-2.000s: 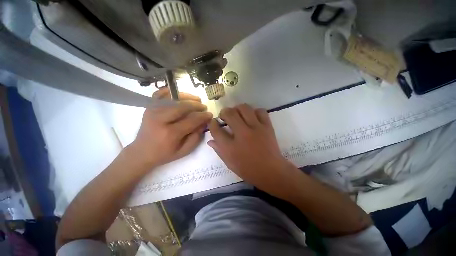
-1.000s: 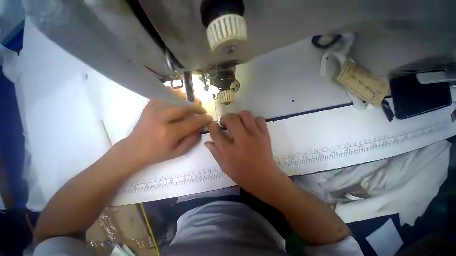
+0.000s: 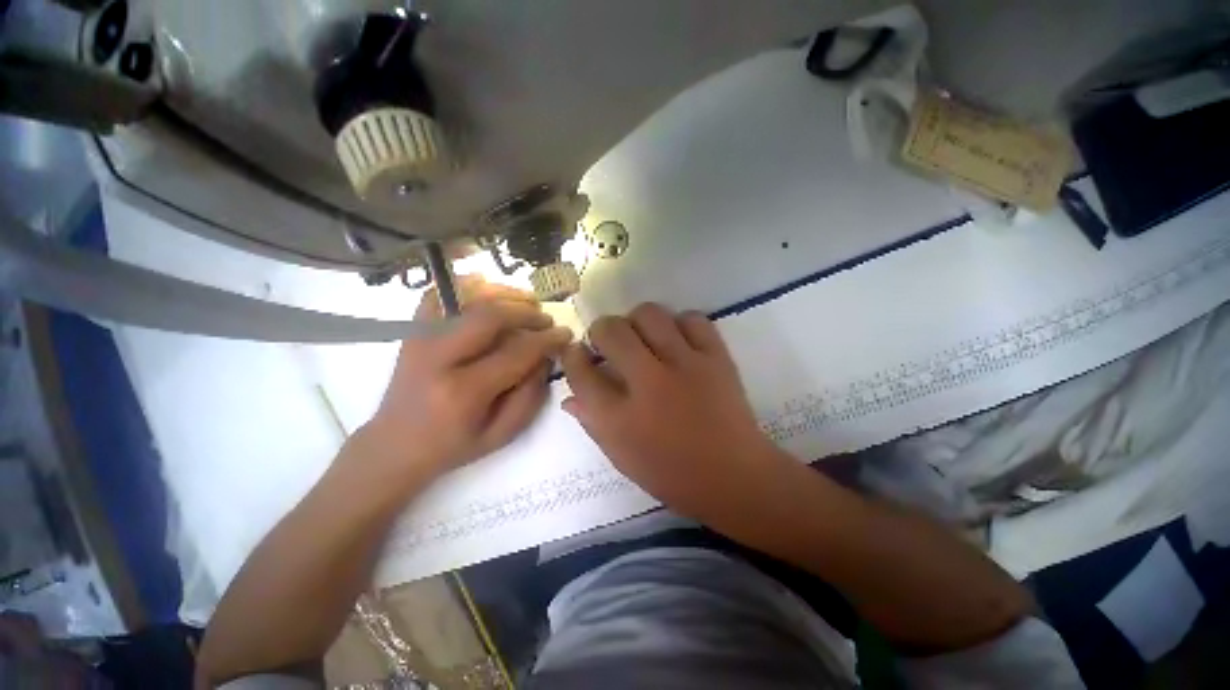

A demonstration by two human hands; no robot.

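The sewing machine head (image 3: pixel 648 68) fills the top, with a ribbed cream knob (image 3: pixel 394 155) on it. A bright light shines at the needle area. My left hand (image 3: pixel 472 371) lies beside and partly under the needle area, fingers bent. My right hand (image 3: pixel 661 391) is just to its right. The fingertips of both hands meet in front of the presser foot on a small white piece (image 3: pixel 573 324), mostly hidden by the fingers and glare. A white fabric panel (image 3: pixel 243 391) lies on the table at the left.
A tan paper ticket (image 3: pixel 985 155), a dark loop handle (image 3: pixel 850 51) and a black rectangular object (image 3: pixel 1160 148) lie at the upper right. A printed ruler (image 3: pixel 931 384) runs along the table's front edge. Crumpled white pieces (image 3: pixel 1079 458) hang below right. A cardboard box (image 3: pixel 418 627) is below.
The camera view has shifted and tilted, so the machine head and table appear moved. Both hands keep nearly the same pose at the needle area.
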